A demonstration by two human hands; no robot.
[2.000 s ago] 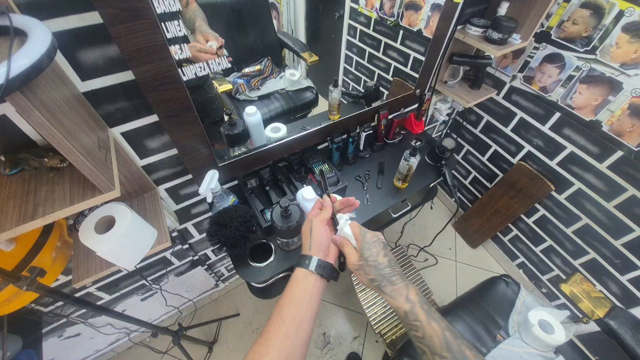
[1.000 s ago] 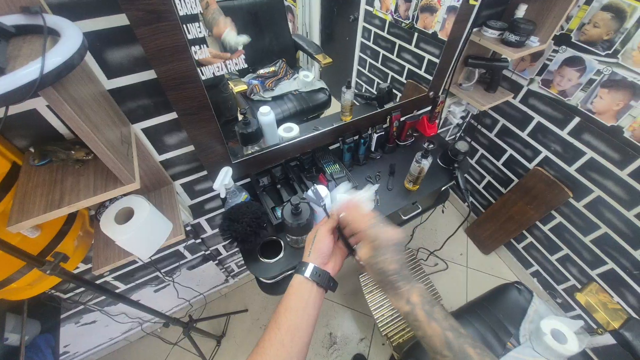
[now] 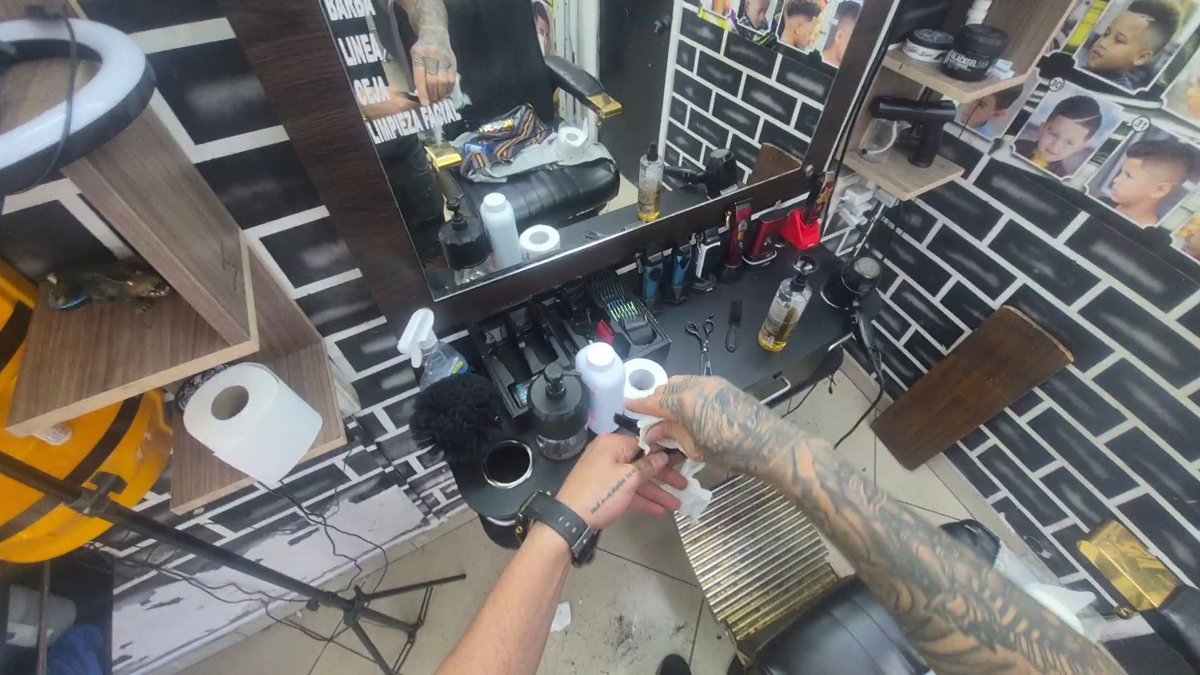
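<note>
My left hand (image 3: 626, 480), palm up with a dark watch on its wrist, holds a dark slender tool (image 3: 669, 454), mostly hidden by fingers. My right hand (image 3: 692, 412), tattooed, is just above it and grips crumpled white tissue paper (image 3: 694, 499) against the tool. Behind the hands, on a black counter, are a white capped bottle (image 3: 601, 389), a small paper roll (image 3: 645, 377) and a dark pump bottle (image 3: 558, 412). Scissors (image 3: 701, 343) and a small black comb or brush (image 3: 734, 325) lie farther right, near an amber-liquid pump bottle (image 3: 786, 307).
Hair clippers (image 3: 680, 267) line the mirror's base beside a tray of clipper guards (image 3: 630, 314). A black neck brush (image 3: 457, 411) and a spray bottle (image 3: 431, 349) are at left. A tripod (image 3: 352, 605) stands lower left. A ribbed metal footrest (image 3: 755, 553) lies below my hands.
The tissue was bunched by my right hand two seconds ago, then spread and blurred above the left hand; now it hangs below the fingers. Both hands stay together. The view has shifted somewhat.
</note>
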